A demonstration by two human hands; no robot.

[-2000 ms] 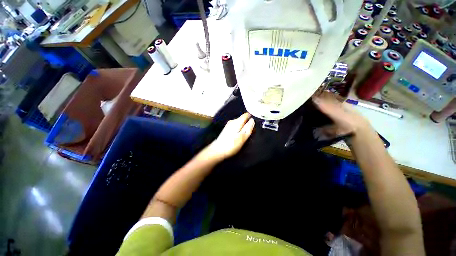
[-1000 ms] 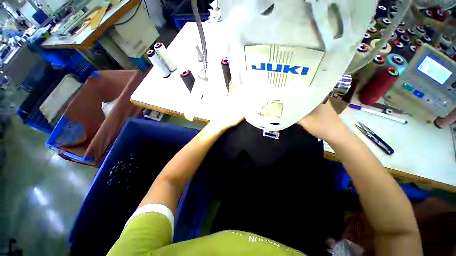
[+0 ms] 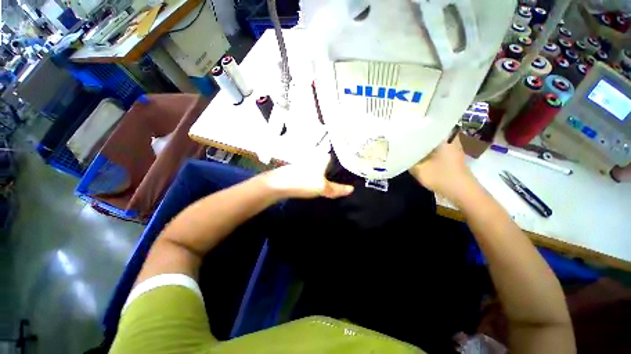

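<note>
A black garment point(image 3: 373, 242) lies under the machine head and hangs down over my lap. The white JUKI machine head point(image 3: 384, 97) stands above it, with the small silver work clamp point(image 3: 376, 184) at its lower tip. My left hand point(image 3: 311, 181) lies on the cloth left of the clamp, thumb pointing right; its far fingers are hard to see in the glare. My right hand point(image 3: 443, 169) is at the cloth right of the head, its fingertips partly hidden by the casing. Both hands hold the garment's upper part.
Black thread snips point(image 3: 526, 193) and a white marker with a purple end point(image 3: 531, 159) lie on the table right. Thread cones point(image 3: 533, 121) and a control panel point(image 3: 595, 114) stand behind. A blue bin point(image 3: 149, 242) is at left, a clear plastic bag point(image 3: 477, 343) at lower right.
My right hand has drawn in from the right to beside the head, uncovering the snips. My left forearm has swung outward over the blue bin, and the thumb now points right. The cloth has shifted.
</note>
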